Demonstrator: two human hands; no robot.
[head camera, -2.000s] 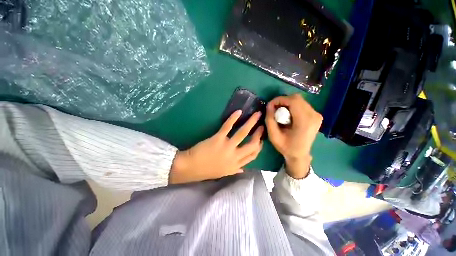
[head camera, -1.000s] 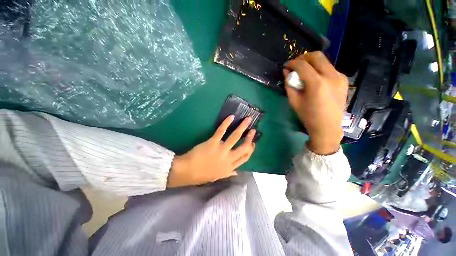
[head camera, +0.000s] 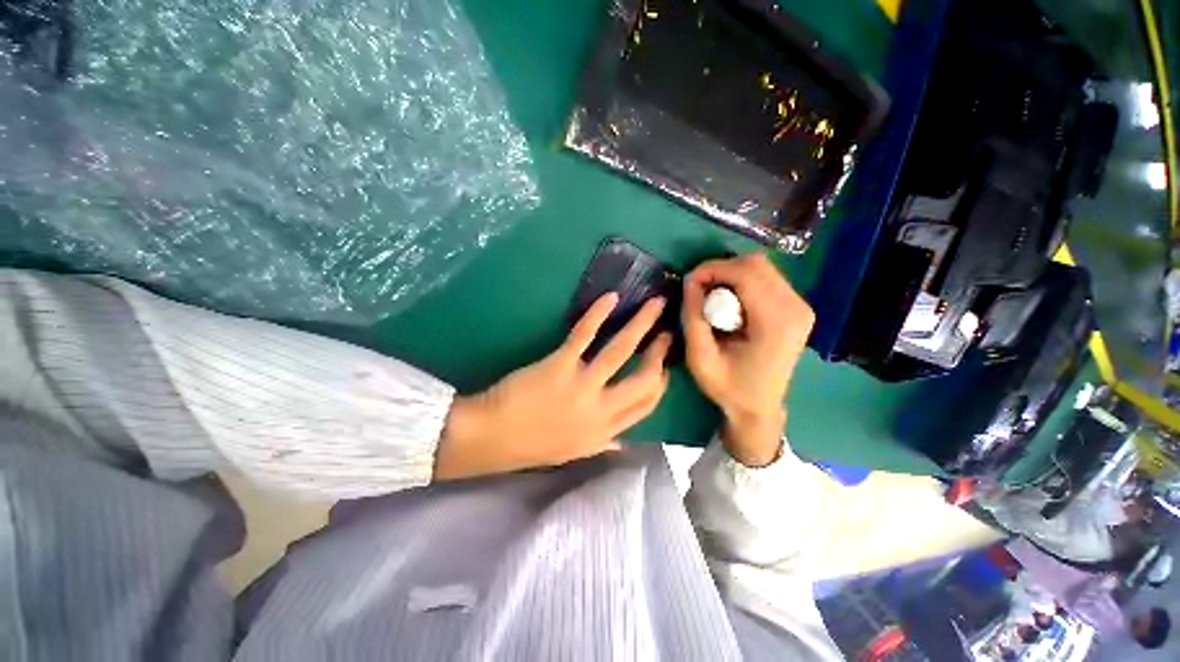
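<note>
A flat black phone housing (head camera: 617, 276) lies on the green bench. My left hand (head camera: 557, 404) is spread on it, fingertips on its lower part, palm on the bench. My right hand (head camera: 747, 339) is closed around a white-handled tool (head camera: 723, 309), whose rounded white end shows. The fist is at the housing's right edge; the tool's tip is hidden by the hand. A tiny gold speck shows at the housing's upper right. A shallow black parts tray (head camera: 725, 117) with a shiny edge lies above, with gold-yellow specks scattered in it.
A large clear crinkled plastic bag (head camera: 278, 155) covers the upper left of the bench. A blue-edged bin heaped with black shells (head camera: 996, 194) stands at right. Another pile of dark parts (head camera: 1022, 375) lies below it. Other people are small at the far lower right.
My right hand has come back from the parts tray, down and left, to the housing's right edge, with the tool still in it. My left hand has stayed on the housing.
</note>
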